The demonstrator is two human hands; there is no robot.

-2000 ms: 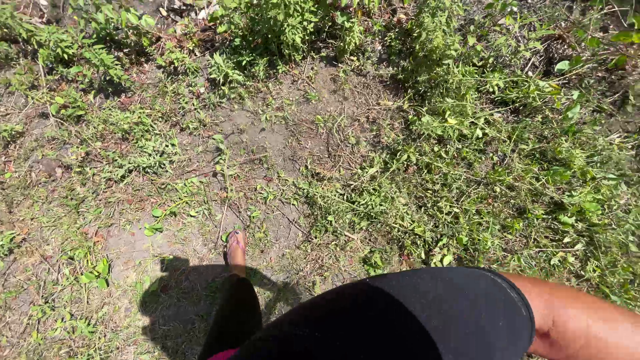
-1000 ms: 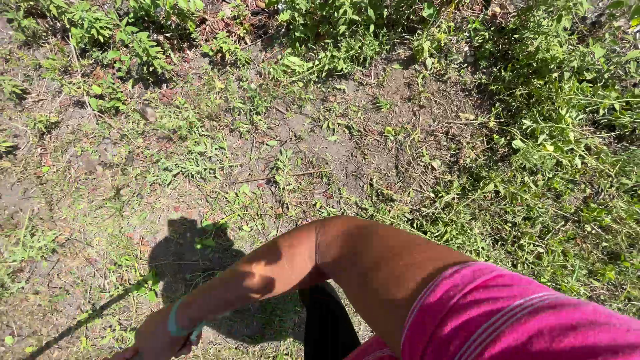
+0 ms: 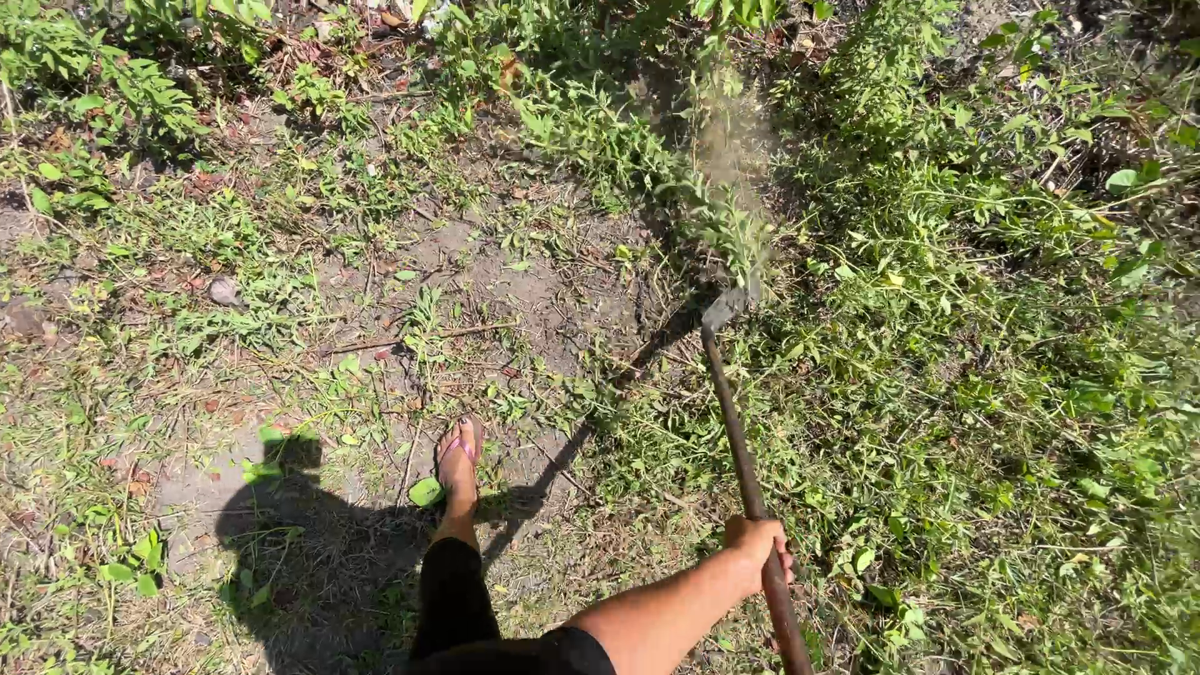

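Note:
My left hand (image 3: pixel 757 553) is closed around the brown handle (image 3: pixel 736 431) of a long-handled bladed tool, its arm reaching in from the bottom middle. The tool slants up and slightly left from the bottom edge. Its grey metal blade (image 3: pixel 729 306) is at the ground among green weeds (image 3: pixel 736 234); blur hides its exact shape. Pale dust hangs just above those weeds. My right hand is out of view, and the lower end of the handle runs past the frame.
One foot in a flip-flop (image 3: pixel 459 450) stands on dirt left of the tool. A thin stick (image 3: pixel 427 337) lies ahead of it. Dense low weeds (image 3: pixel 975 375) cover the right side, and leafier plants (image 3: pixel 112 103) grow at the top left. My shadow falls at the lower left.
The right arm, seen a second ago reaching across to the lower left, has left the view. My left hand and the tool have come into view, with the blade down among the weeds.

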